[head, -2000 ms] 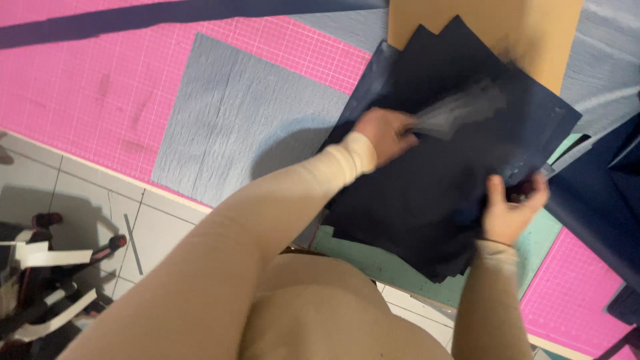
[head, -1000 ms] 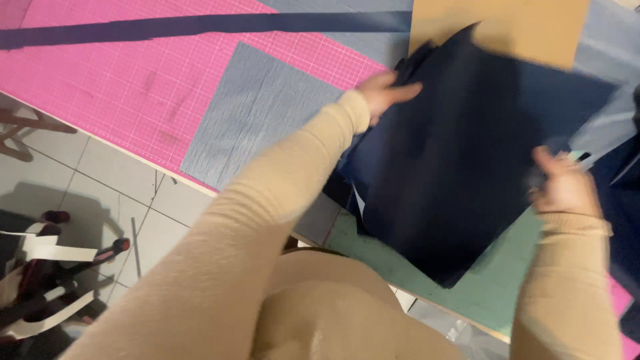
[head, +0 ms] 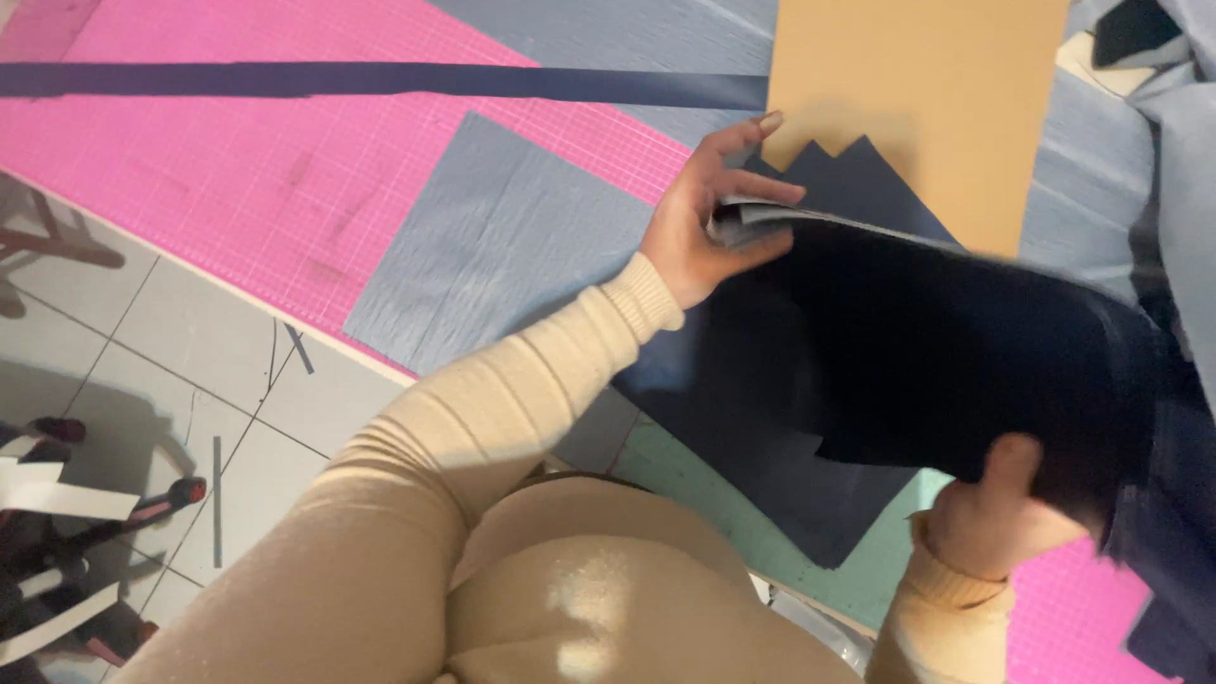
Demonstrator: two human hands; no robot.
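Dark navy sheets (head: pixel 950 351), fabric or leather-like, are lifted and bowed between my hands. My left hand (head: pixel 703 218) has its thumb and fingers around their upper left edge, where a pale underside shows. My right hand (head: pixel 1007 513) grips their lower right edge, thumb on top and fingers hidden beneath. Under them lie more navy sheets (head: pixel 779 475) on the table, with pointed corners showing above and below. A tan board (head: pixel 912 95) is partly under the sheets at the top.
A grey-blue textured square (head: pixel 503 237) lies on the pink gridded cutting mat (head: pixel 285 180). A long navy strip (head: pixel 380 80) crosses the mat. A green mat (head: pixel 703 484) sits near the table edge. Light blue material (head: pixel 1092 199) is bunched at right; tiled floor (head: pixel 228 380) shows at lower left.
The navy sheets, spread flatter one second ago, are now bowed up, with others visible below them. My left hand now has its fingers around their edge.
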